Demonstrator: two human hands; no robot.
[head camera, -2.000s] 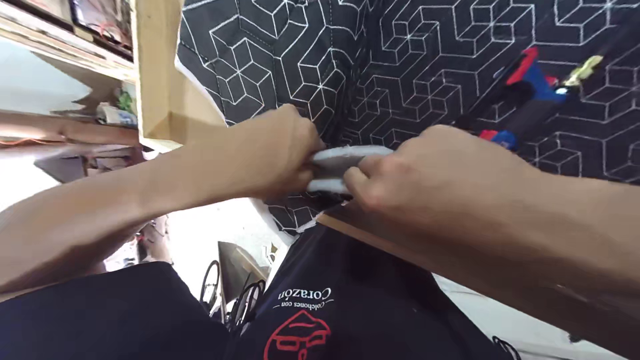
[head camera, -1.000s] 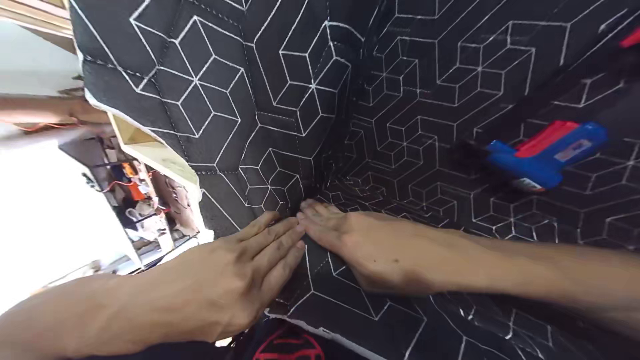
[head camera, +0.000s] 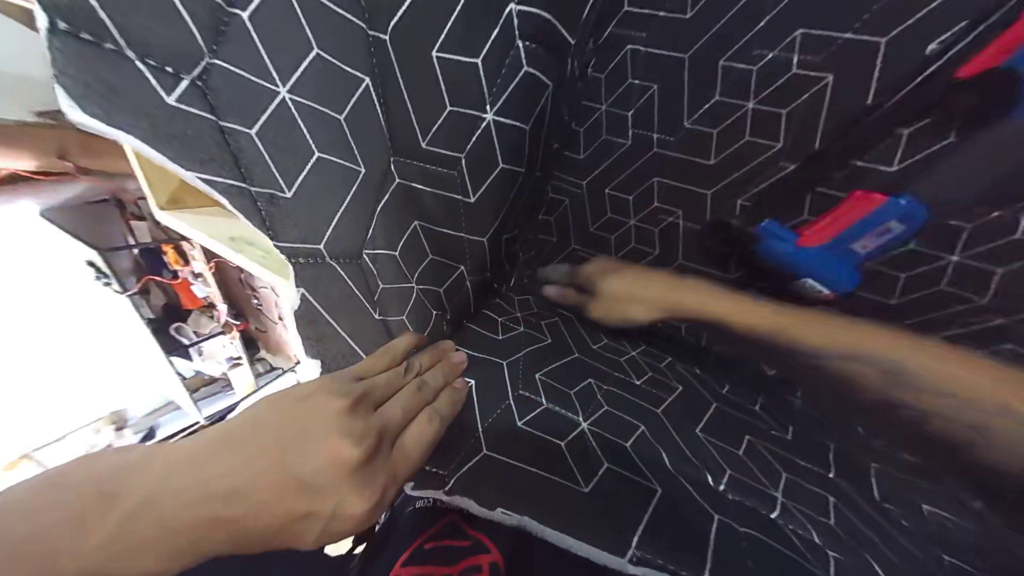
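Black quilted fabric (head camera: 584, 424) with white geometric lines fills most of the head view, folded into an inner corner near the middle. My left hand (head camera: 376, 432) lies flat on it at lower left, fingers together and nothing held. At the centre, my right hand (head camera: 616, 292) touches or hovers by the corner of the fabric; it is blurred, and its fingertips look darker. Whether it grips anything cannot be made out. A blue and red tool (head camera: 840, 240), its kind unclear, rests on the fabric beyond my right forearm.
A pale wooden frame edge (head camera: 212, 220) shows under the fabric's left border. Farther left, shelves hold jumbled items, among them an orange object (head camera: 188, 292). Part of another red and blue object (head camera: 992, 56) is at the upper right edge. A dark garment with a red print (head camera: 448, 552) is below.
Two seconds ago both hands held a grey-white piece near the fabric's edge; it is not seen now. Since one second ago my right hand has moved right, away from my left. The view has shifted closer.
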